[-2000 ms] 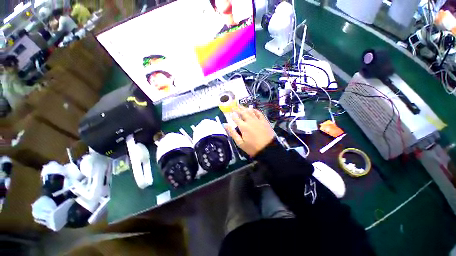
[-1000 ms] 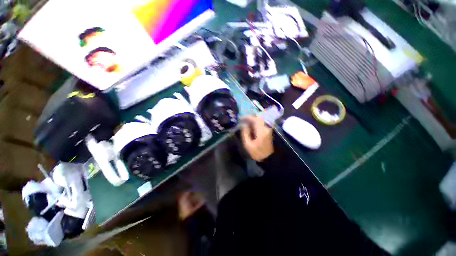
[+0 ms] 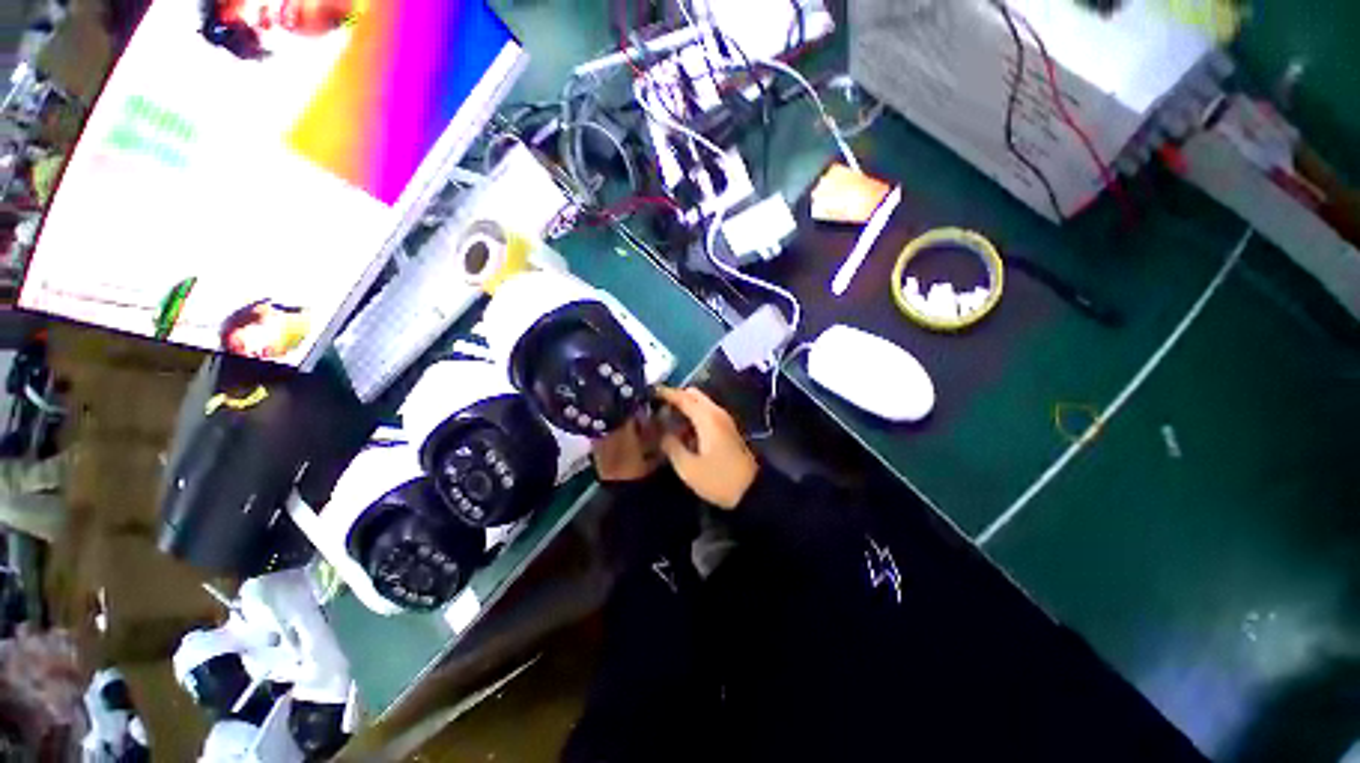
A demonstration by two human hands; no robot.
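Three white dome cameras with black ball heads stand in a slanting row at the bench edge: the right one [image 3: 585, 373], the middle one [image 3: 480, 459] and the left one [image 3: 410, 552]. Rings of round LEDs show on the balls. My right hand [image 3: 710, 447] is at the lower right rim of the right camera, fingers bent together near a small dark thing. My left hand [image 3: 627, 452] is just below that camera, partly hidden by it and by my right hand. What the fingers hold is too small and blurred to tell.
A monitor [image 3: 254, 164] and keyboard [image 3: 433, 283] stand behind the cameras, with a yellow-and-white roll [image 3: 492, 257]. Tangled cables [image 3: 671, 134] lie right of them. A white mouse [image 3: 870, 373], yellow tape ring [image 3: 949, 277] and large metal-cased unit [image 3: 1029, 90] are at right.
Two cameras showed in the row at first; three show now. My right hand has come from beside the roll to the right camera's lower edge. My left hand has come up beside it.
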